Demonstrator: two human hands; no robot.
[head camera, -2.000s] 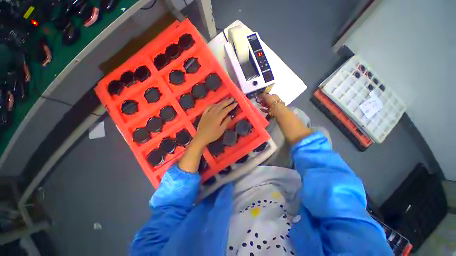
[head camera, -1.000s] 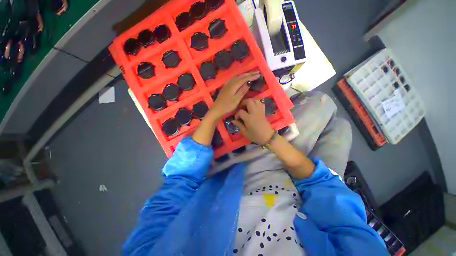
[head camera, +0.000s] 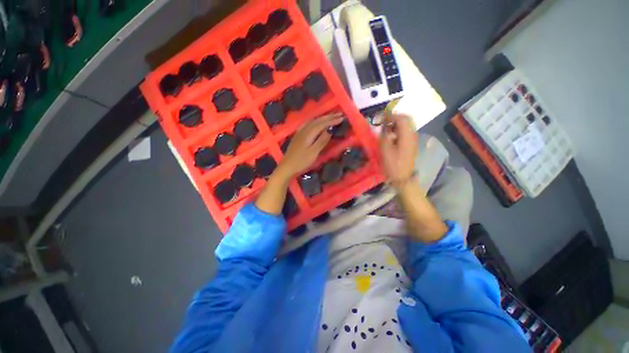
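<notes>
A red tray (head camera: 250, 110) lies in front of me, with black roundish units (head camera: 224, 100) in its pockets. My left hand (head camera: 307, 145) rests over the right part of the tray, its fingertips at a black unit; whether it grips the unit is hidden. My right hand (head camera: 400, 148) is raised and blurred at the front of the white tape dispenser (head camera: 365, 85), just off the tray's right edge. A small yellowish piece shows by its fingertips; whether the hand holds it is unclear.
The dispenser stands on a white surface (head camera: 422, 86). A white pocketed tray (head camera: 545, 162) lies on red trays on the floor at right. Black trays (head camera: 569, 286) are at lower right. A green bench (head camera: 103, 38) with dark devices is at upper left.
My right hand was at the dispenser, then over the tray's lower right units, and is now back at the dispenser front. My left hand stays over the tray. The view has shifted.
</notes>
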